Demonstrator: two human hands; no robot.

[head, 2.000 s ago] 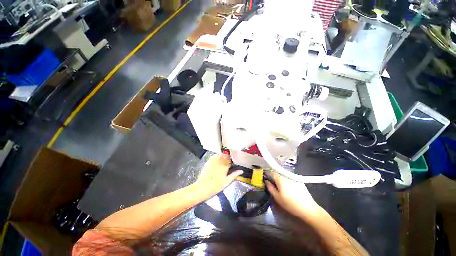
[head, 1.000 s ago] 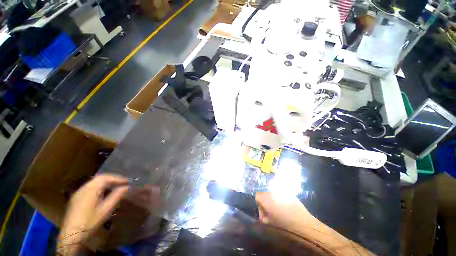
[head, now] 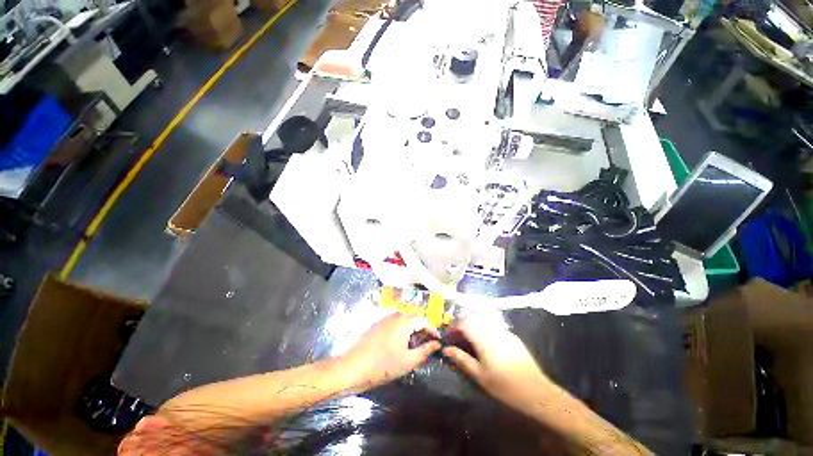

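My left hand (head: 397,346) and my right hand (head: 486,349) are close together in front of the machine. Both pinch a small dark strap piece (head: 422,337) between their fingers; most of it is hidden by the fingers. The yellow clamp (head: 435,309) lies just beyond the fingertips, under the white sewing machine head (head: 419,178). A red mark shows at the head's lower front.
The white gooseneck lamp (head: 584,297) crosses before the head. Black straps (head: 597,236) are heaped right of the machine, beside the control panel (head: 716,203). Open boxes stand left (head: 53,356) and right (head: 740,356). Dark strap material (head: 299,134) lies at the table's far left.
My left hand has come back from the left box side to the middle. My right hand has moved up towards the clamp, and the hands now meet at a strap. The camera view has shifted.
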